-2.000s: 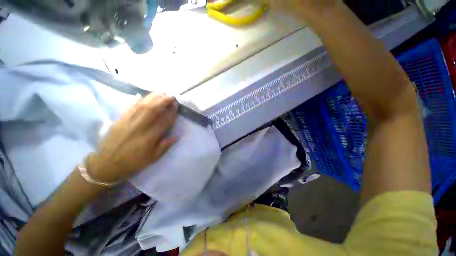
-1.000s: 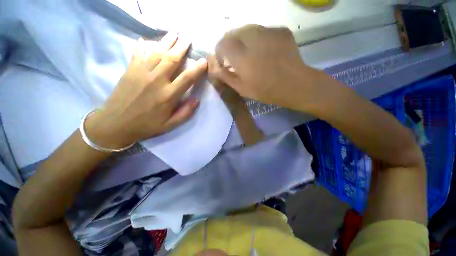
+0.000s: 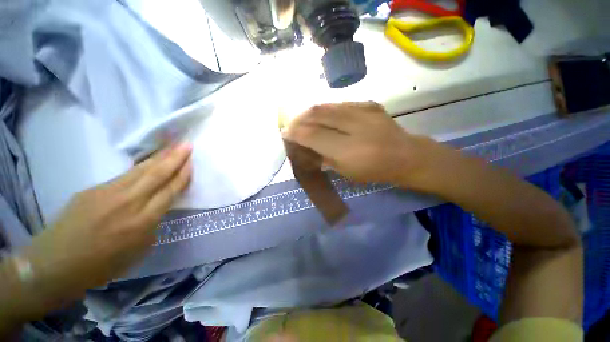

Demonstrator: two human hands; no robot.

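A light grey-white garment panel (image 3: pixel 231 157) with a rounded edge lies on the table under the lamp, its left part bunched up. My left hand (image 3: pixel 114 210), blurred, lies on the panel's left part with fingers extended and nearly together. My right hand (image 3: pixel 351 137) pinches a dark strip (image 3: pixel 320 190) near the panel's right edge, and the strip hangs down across the ruler marks. The presser foot area (image 3: pixel 271 43) of the sewing machine is just above the panel, in strong glare. Whether strip and panel touch is hidden by my fingers and glare.
A dark ribbed knob (image 3: pixel 344 63) is right of the needle area. Scissors with a yellow loop (image 3: pixel 431 48), a red handle (image 3: pixel 428 7) and dark scraps (image 3: pixel 512 19) lie beyond. A dark phone-like rectangle (image 3: pixel 583 83) is at right. Cloth (image 3: pixel 314 264) covers my lap; a blue crate (image 3: pixel 468 247) stands lower right.
My right hand came back from near the yellow handle and now holds the dark strip. My left hand has slid left and down, away from the panel's edge. The view has shifted, showing the machine head again.
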